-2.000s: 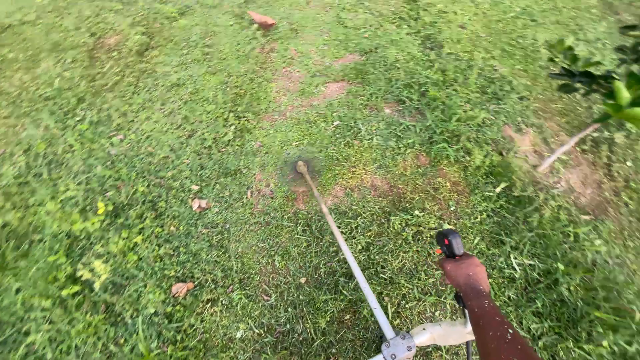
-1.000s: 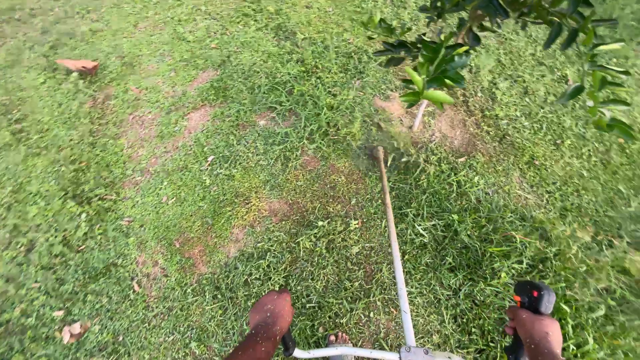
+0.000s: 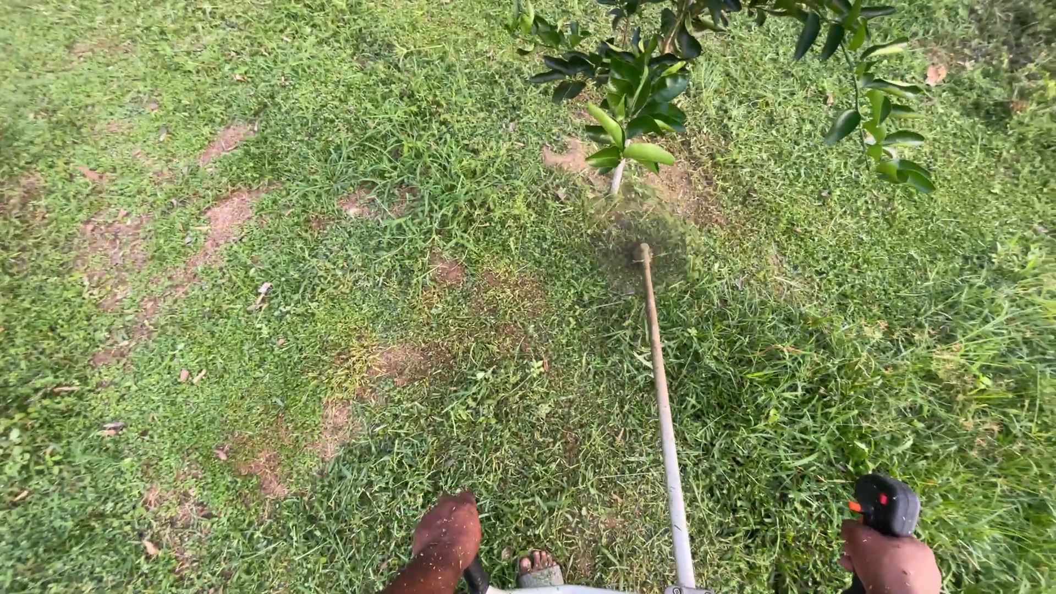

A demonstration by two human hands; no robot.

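Near the bottom edge my left hand (image 3: 448, 530) is closed around the dark left grip of a brush cutter's handlebar (image 3: 561, 589). My right hand (image 3: 893, 561) holds the right grip, below its black control head (image 3: 886, 504) with red and orange switches. From the handlebar the long metal shaft (image 3: 668, 445) runs up and away to the cutting head (image 3: 643, 253). A dark round blur surrounds that head in the grass, just below the base of a small tree's trunk (image 3: 617, 176). Bits of cut grass cling to the left hand and forearm.
Leafy branches (image 3: 643, 99) hang over the trunk at the top. Taller grass (image 3: 973, 371) grows at the right; shorter grass with bare soil patches (image 3: 227, 216) lies at the left. A foot in a sandal (image 3: 539, 569) shows at the bottom, beside my left hand.
The cutting head has come to the small tree's base, which stood well to its right two seconds ago. My left hand, out of view then, now shows on the left grip. The view has shifted right.
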